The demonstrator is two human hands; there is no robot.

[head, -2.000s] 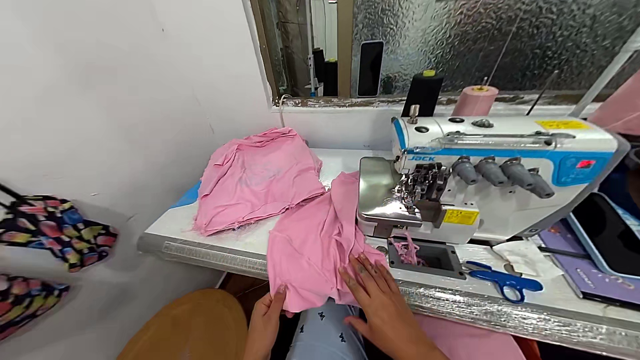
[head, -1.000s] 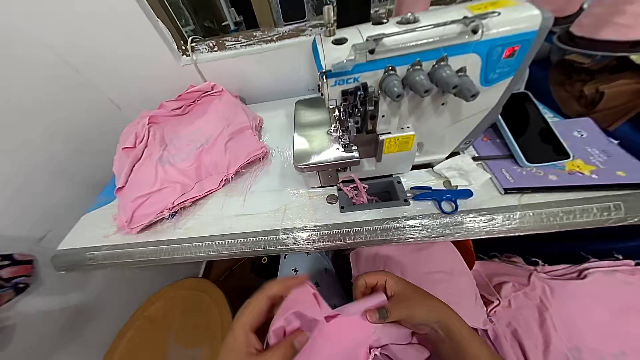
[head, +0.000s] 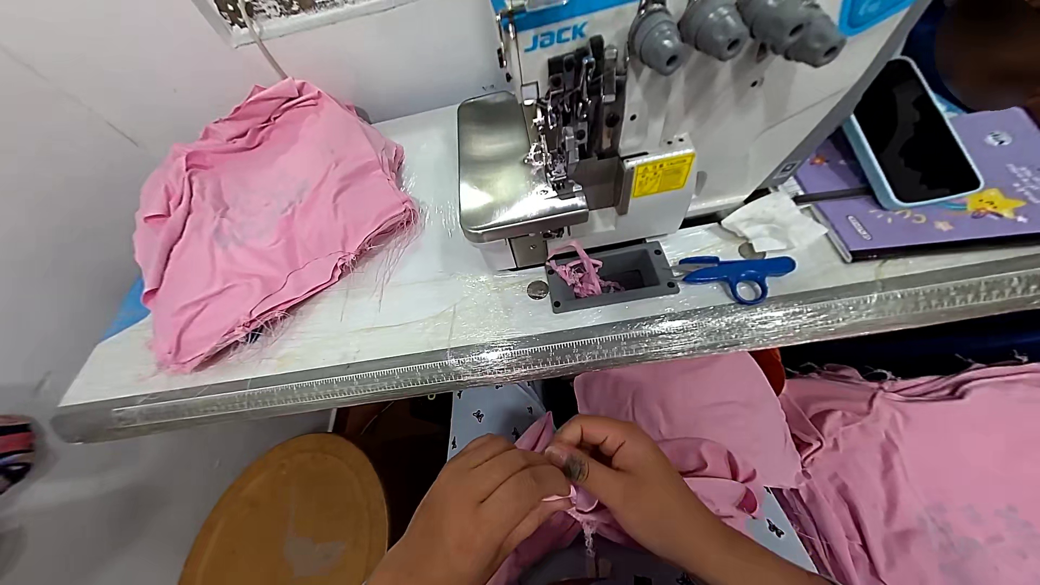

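Over my lap, below the table's edge, my left hand [head: 487,504] and my right hand [head: 613,479] meet, both pinching a piece of pink fabric [head: 707,463]. Its gathered part lies between my fingers, and a thread chain hangs under them. My fingers hide much of the pinched spot. A white Jack overlock sewing machine [head: 601,122] stands on the table beyond my hands. Folded pink fabric with frayed edges [head: 276,211] lies to its left. Blue thread snips [head: 739,272] rest right of a grey tray [head: 611,302] that holds pink scraps [head: 581,272].
The table's front edge [head: 455,361] bears a ruler strip. At the right, a phone [head: 918,134] lies on a purple notebook [head: 861,231], near a crumpled white cloth or paper [head: 772,221]. More pink fabric [head: 934,455] lies at the lower right, and a round brown stool seat [head: 288,512] at the lower left.
Two seconds ago my hands were on pink fabric at the table's edge; that fabric is now down at my lap. Since one second ago my hands have closed together on it. The view has moved nearer the table.
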